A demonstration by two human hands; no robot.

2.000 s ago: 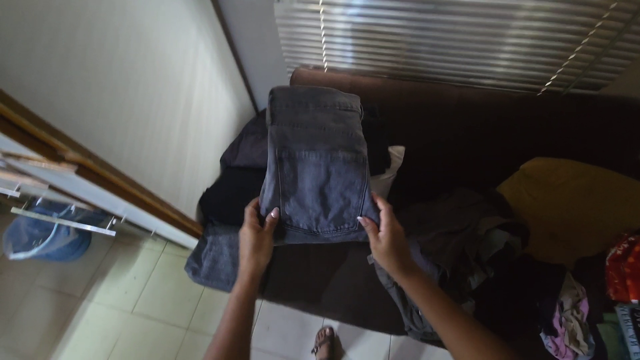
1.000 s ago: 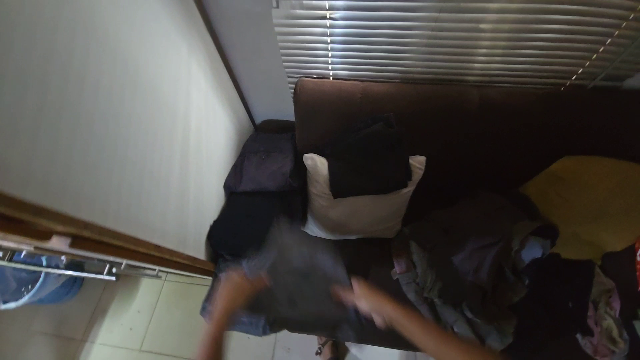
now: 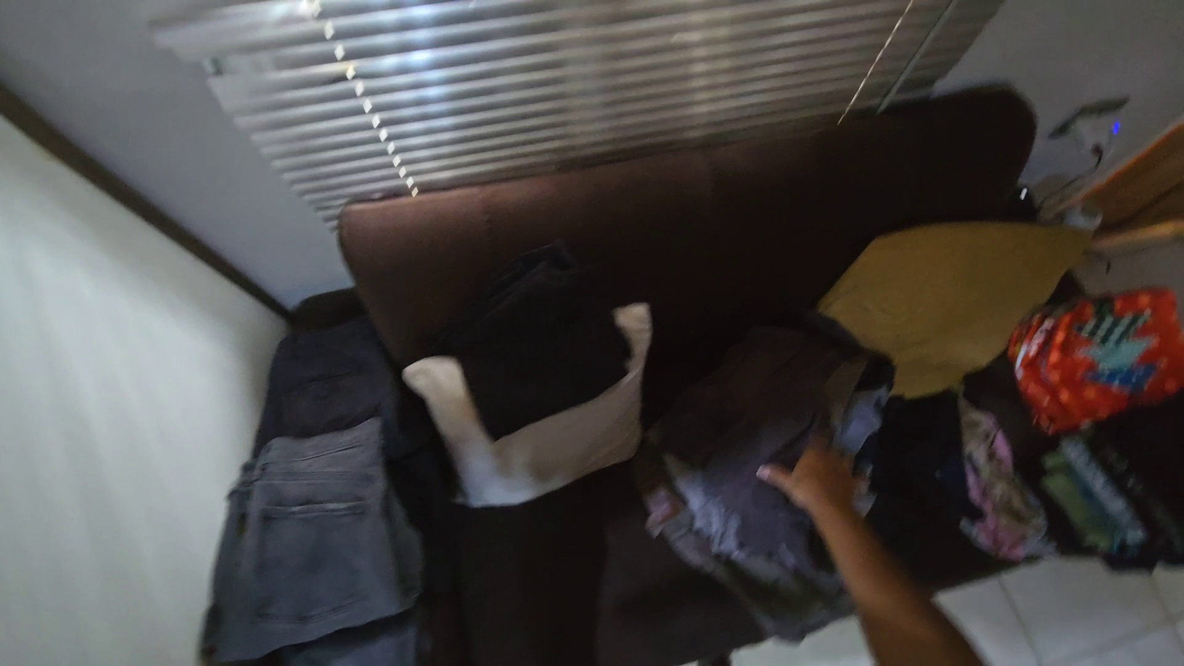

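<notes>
My right hand [image 3: 819, 476] reaches onto a heap of dark, rumpled clothes [image 3: 740, 416] on the brown sofa; its thumb is spread, but the other fingers blur into the cloth, so a hold cannot be told. My left hand is out of the frame. At the left end of the sofa, folded grey jeans [image 3: 319, 536] lie on a stack with other dark folded garments [image 3: 328, 398]. Between stack and heap, a black folded garment [image 3: 546, 361] rests on a cream pillow [image 3: 555, 453].
The brown sofa [image 3: 592, 217] stands below a window blind [image 3: 592, 83]. To the right lie a mustard-yellow cushion or cloth [image 3: 943, 296], a red patterned bundle [image 3: 1101, 356], a pink patterned cloth [image 3: 1004, 490] and green folded cloth [image 3: 1087, 499]. A pale panel [image 3: 120, 416] borders the left side.
The folded grey jeans, earlier between both hands, now lie on the left stack, let go. My right hand has moved over to the clothes heap, and my left hand has left view. The view has swung right.
</notes>
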